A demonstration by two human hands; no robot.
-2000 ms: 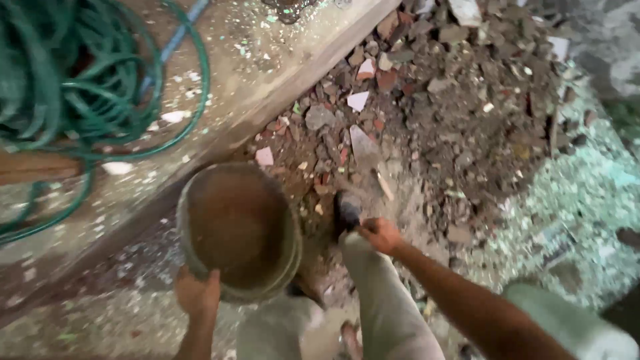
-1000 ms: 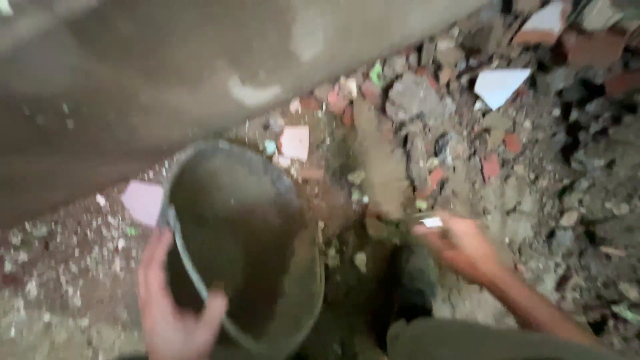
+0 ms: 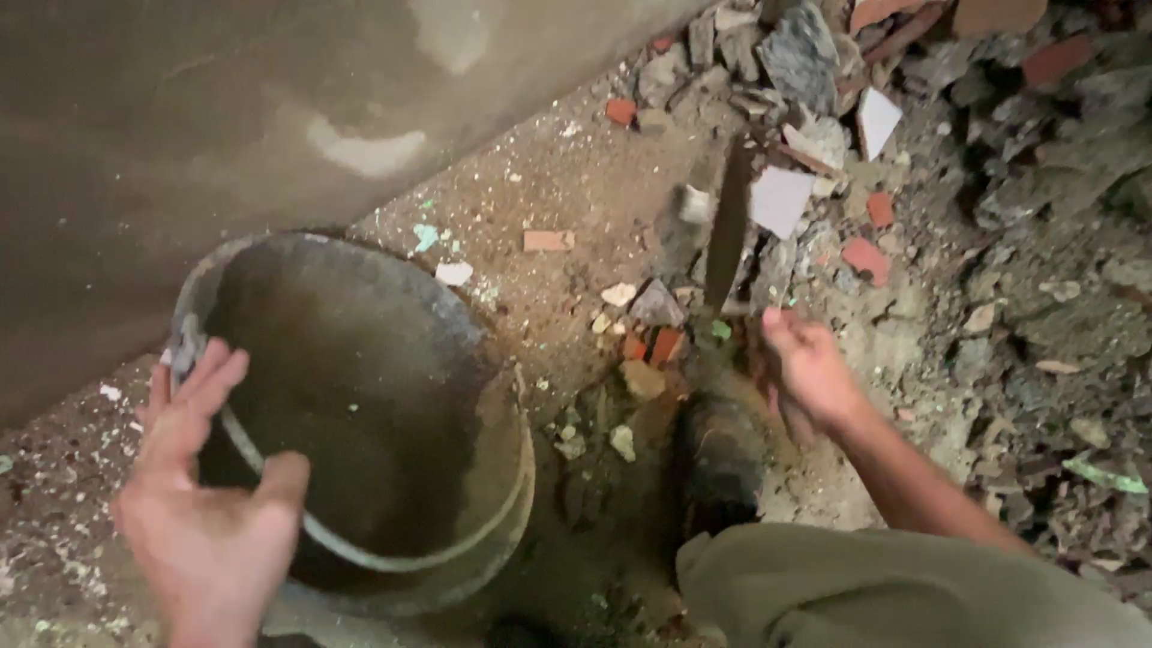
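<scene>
A dark, worn bucket stands tilted at the lower left, its mouth toward me and its wire handle lying across the opening. My left hand is at the left rim, fingers by the handle joint and thumb over the wire. Small bits show inside. My right hand is low over the rubble, right of the bucket, its fingers curled. Just ahead of it is a long, dark, flat shape, blurred; whether the hand holds it I cannot tell. White tile shards and red brick bits lie about it.
A smooth wall or step face runs diagonally across the upper left. Broken masonry is heaped on the right. My dark shoe stands between the bucket and my right hand. A pale piece of rubble lies beside the shoe.
The view has come lower and closer to the ground since the first frame. A small white piece at my right fingertips one second ago does not show there now. My left hand stays at the bucket.
</scene>
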